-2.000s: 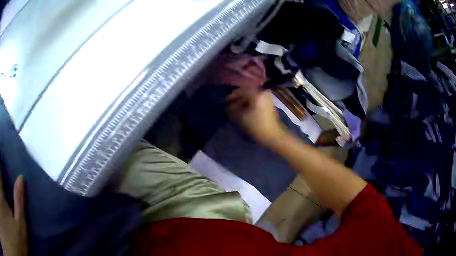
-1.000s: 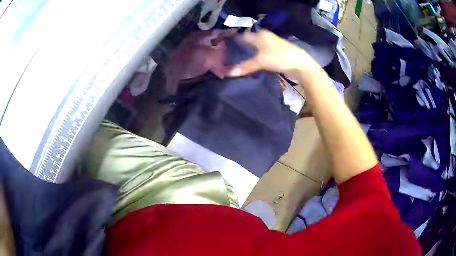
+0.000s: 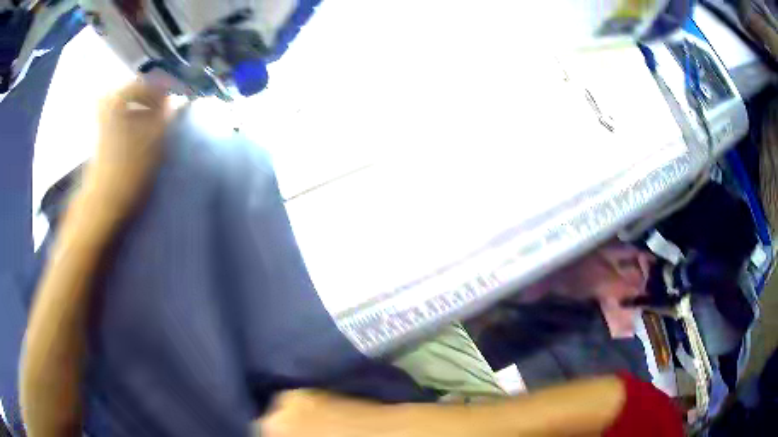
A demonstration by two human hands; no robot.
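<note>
A blue-grey fabric panel runs from below the sewing machine head over the table's front edge towards my lap. My left hand is blurred at the panel's far left end, beside the presser foot area; its fingertips are unclear, so I cannot tell its grip. My right hand is low in the view, partly cut off by the bottom edge, against the dark lower part of the cloth. Its fingers look curled, but I cannot tell what they hold. The needle is not distinguishable.
A blue knob is on the machine head. The white table has a ruler strip along its front edge. Pink cloth and dark cut pieces lie below the edge at right. A cable hangs at the table's right end.
The view has swung left and up to the machine head. My right hand has left the cut pieces below the table for the lap side. My left hand now shows near the machine head.
</note>
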